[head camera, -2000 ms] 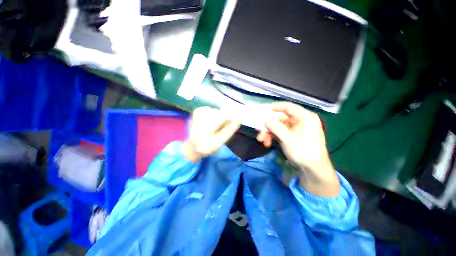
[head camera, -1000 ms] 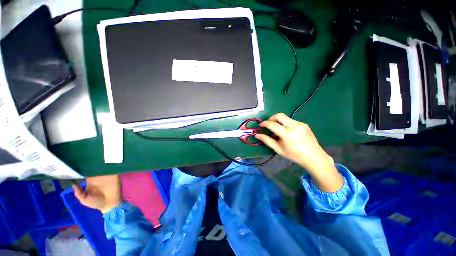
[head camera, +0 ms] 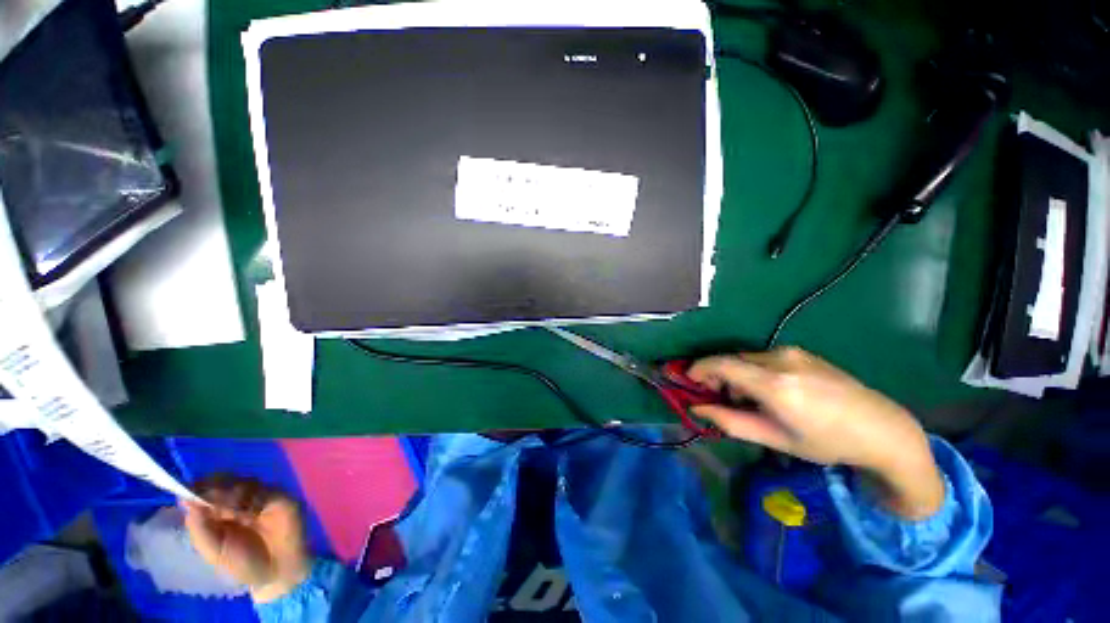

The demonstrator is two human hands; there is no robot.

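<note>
A black tablet (head camera: 377,183) lies back up on a white sheet in front of me, with a cut label (head camera: 545,196) on its back. My right hand (head camera: 809,408) holds the scissors (head camera: 643,370) by their dark red handles at the bench's front edge. The blades point left, towards the tablet's lower edge. My left hand (head camera: 250,535) is low at the left, below the bench edge, and pinches the end of a long printed paper (head camera: 85,420). The paper runs up to the left and out of the picture.
A small white strip (head camera: 286,353) lies left of the tablet. A dark device (head camera: 79,146) is at the far left. A thin black cable (head camera: 536,375) crosses the front. A mouse (head camera: 828,71) and barcode scanner (head camera: 956,152) are upper right. Labelled tablets (head camera: 1041,274) stand right.
The label strip held between both hands two seconds ago is no longer there; a label now lies on the tablet. My right hand has moved right with the scissors, and my left hand has taken the paper's end.
</note>
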